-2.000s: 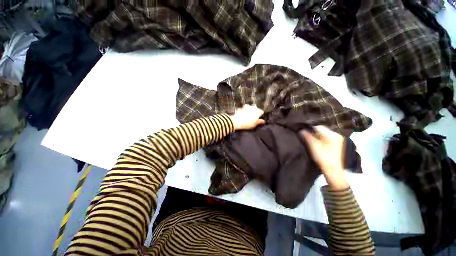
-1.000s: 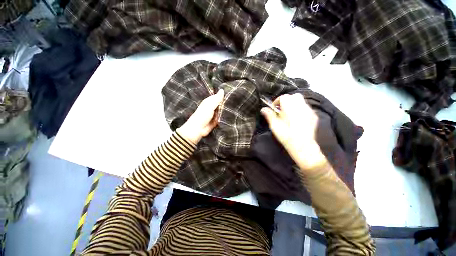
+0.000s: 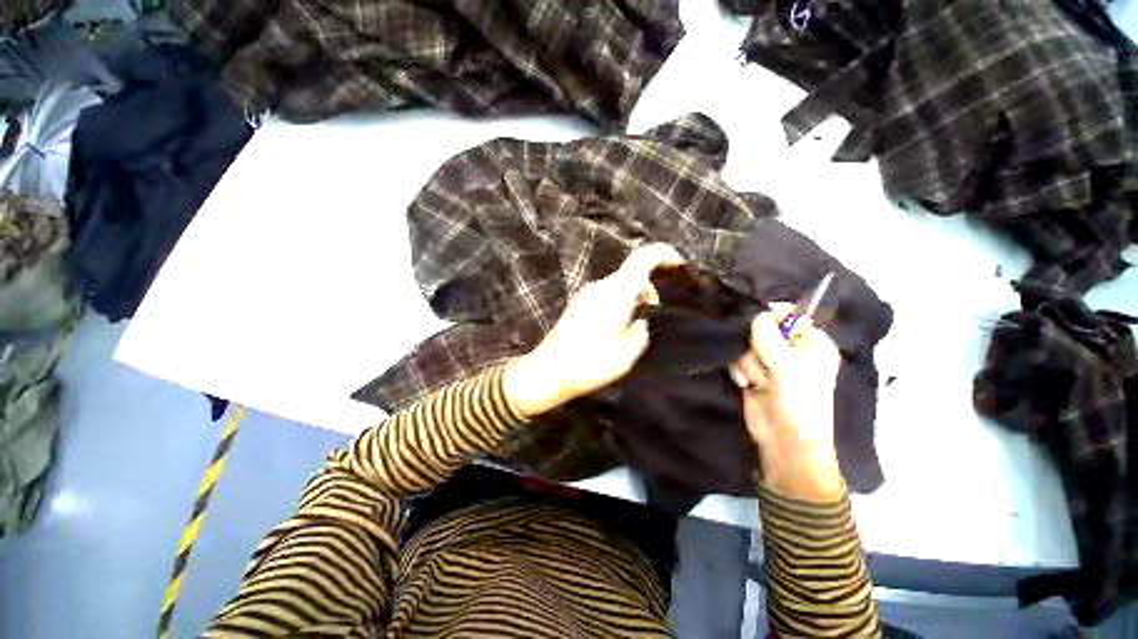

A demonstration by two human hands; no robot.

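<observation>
A brown plaid garment lies rumpled on the white table, with its dark plain lining turned out on the right side. My left hand pinches an edge of the garment at its middle, where plaid and lining meet. My right hand holds small thread snips with a blue part, the pale blade pointing up and right. Its fingers are also at the dark lining; whether they pinch it is hard to tell. Dark cloth stretches between my two hands.
More plaid garments lie at the table's far edge, at the far right and at the right edge. Dark and olive clothing is heaped on the left. Yellow-black tape marks the floor.
My left hand has moved right and down from the plaid to the seam area. My right hand has moved right and down, and the snips now point away from the garment's middle. The lining is pulled up between the hands.
</observation>
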